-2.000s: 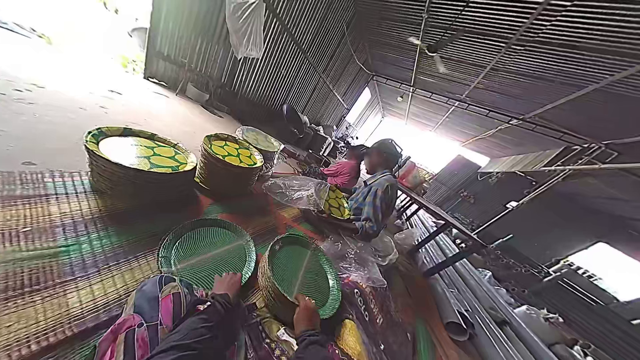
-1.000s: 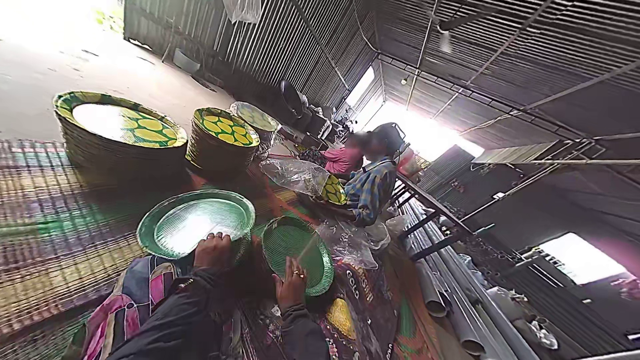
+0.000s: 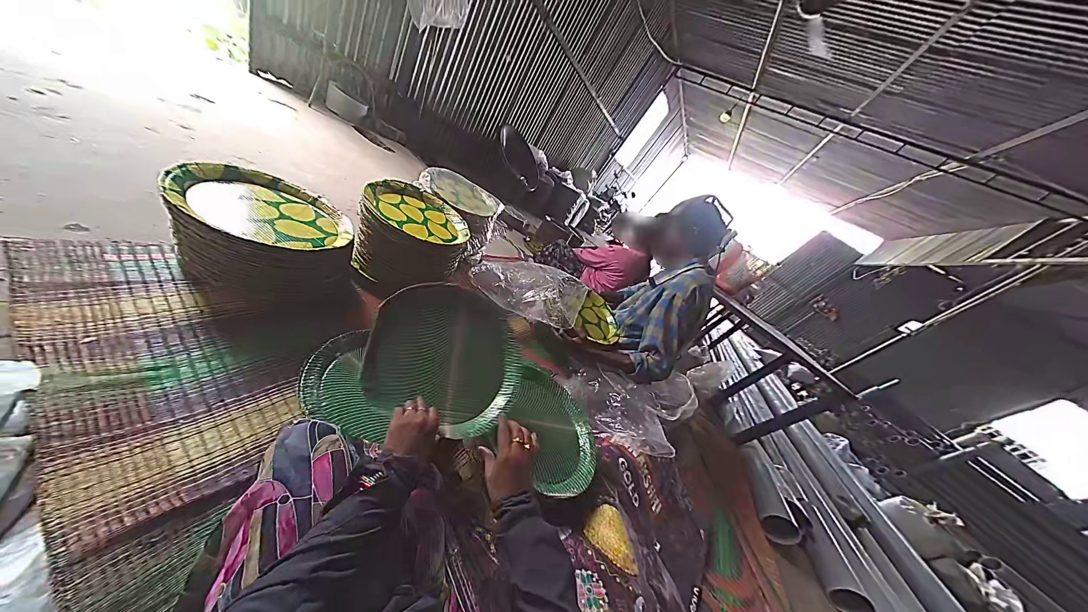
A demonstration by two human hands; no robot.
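Observation:
A round green plate is tilted up in front of me, its near rim between my left hand and my right hand. My left hand grips that rim with curled fingers. The right hand's fingers rest at the rim's right side; whether they close on it is unclear. Partly behind the raised plate, one green plate lies to the left and another to the right. Further off stand a large stack of yellow-and-green patterned plates and a smaller stack.
A person in a checked shirt sits ahead with a patterned plate and clear plastic wrap; another person in pink is beyond. A woven mat spreads left. Metal pipes lie right, and a cloth bag sits near my left arm.
A green plate has been raised and tilted between my hands, where a second ago both hands were on separate plates. My hands have come closer together.

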